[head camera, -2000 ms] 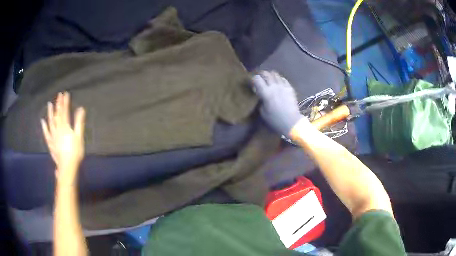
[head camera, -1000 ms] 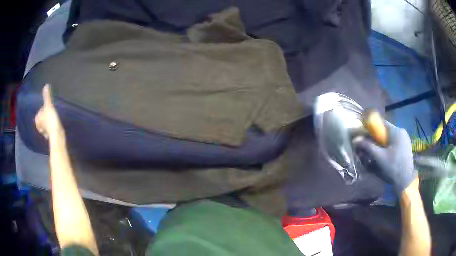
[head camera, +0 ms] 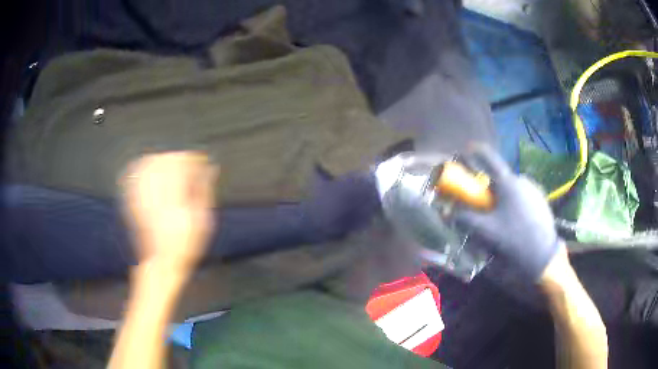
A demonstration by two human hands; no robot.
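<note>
The olive jacket [head camera: 245, 137] lies over a long navy padded form [head camera: 245, 230], with a single metal button at its upper left and a folded collar flap at the top. My right hand [head camera: 516, 216], in a grey-blue glove, is shut on the orange handle of the steam iron [head camera: 426, 216]. The iron is just right of the jacket, by its right end; whether it touches the cloth cannot be told. My bare left hand [head camera: 169, 198] is over the jacket's near edge, fingers curled and blurred. Whether it pinches the cloth cannot be told.
Dark garments [head camera: 195, 25] lie behind the jacket. A red item [head camera: 408, 288] with a white label is near my lap. A yellow hose [head camera: 578, 130] hangs at the right over a green bag [head camera: 607, 202]. Grey table cloth [head camera: 447, 108] shows behind the iron.
My right hand left the jacket's right end, took hold of the iron, and has since moved it left, closer to the jacket. My left hand moved right along the near edge, its fingers now curled.
</note>
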